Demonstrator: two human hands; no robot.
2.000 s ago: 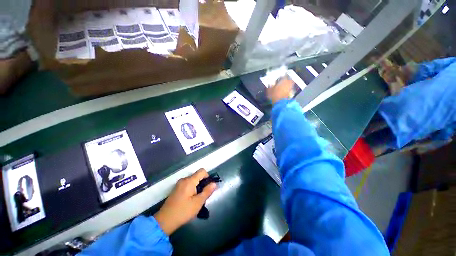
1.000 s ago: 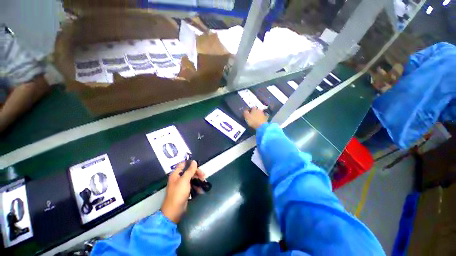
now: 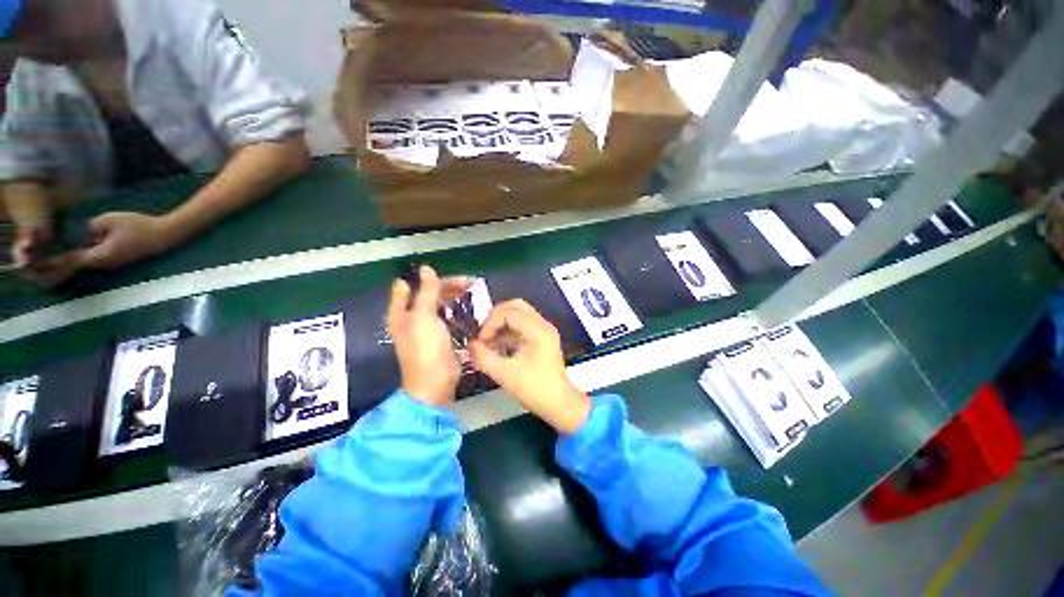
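Note:
My left hand (image 3: 426, 338) is over the conveyor belt, palm side facing right, holding black charging cable (image 3: 464, 313). My right hand (image 3: 525, 356) is beside it, fingertips bent together at the cable; whether they grip it is unclear. A white manual below is mostly hidden by the hands. Black gift boxes (image 3: 219, 391) stand in a row on the green belt with white manuals (image 3: 596, 301) on or between them. Black cables lie on several manuals at left, one on this manual (image 3: 306, 376). A stack of manuals (image 3: 764, 402) lies on the side worktable at right.
A torn carton (image 3: 502, 187) of manuals stands across the belt. Crumpled white wrapping (image 3: 840, 117) lies beyond it. A pale metal post (image 3: 898, 187) slants over the belt. A clear plastic bag (image 3: 222, 531) lies near my left sleeve. A person's forearm (image 3: 222, 192) rests at upper left. A red stool (image 3: 951, 461) stands right.
The view has shifted left. My right hand has left the manual farther along the belt and come beside my left hand. The manual stack and clear bag now show more fully.

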